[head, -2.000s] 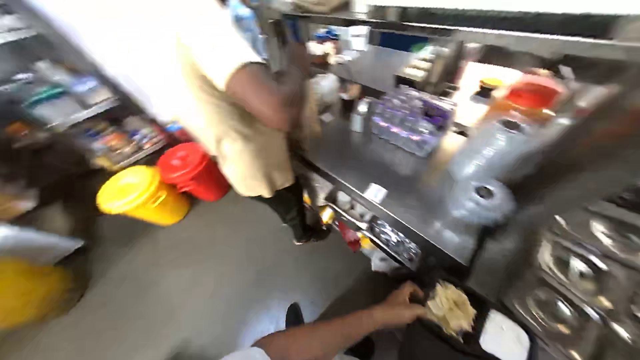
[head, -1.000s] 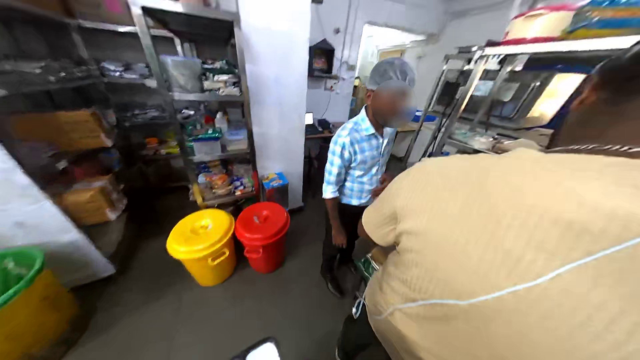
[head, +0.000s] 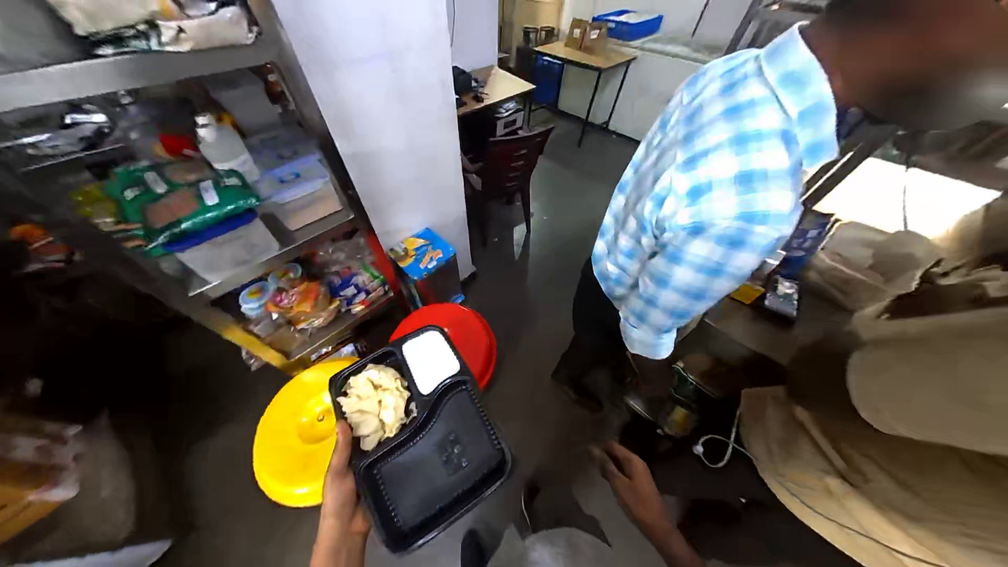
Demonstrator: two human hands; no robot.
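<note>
My left hand [head: 343, 492] grips the left edge of a black plastic compartment meal tray [head: 441, 453], tilted over the floor. Pale, flaky food [head: 376, 405] fills its upper left compartment, and something flat and white [head: 431, 361] lies in the upper right one. The large compartment holds nothing. To the right of the tray, my right hand [head: 626, 476] hangs free with its fingers slightly bent and apart, touching nothing that I can see.
Yellow [head: 295, 441] and red [head: 465, 339] lidded bins stand beyond the tray, beside a loaded metal shelf rack [head: 323, 228]. A person in a checked shirt [head: 701, 197] bends close ahead on the right. Another person in beige clothing [head: 929, 386] is at the far right.
The view has swung and moved nearer the shelf rack. The tray, at the lower right two seconds ago and out of sight one second ago, is now in front of me. The person in the checked shirt now bends forward.
</note>
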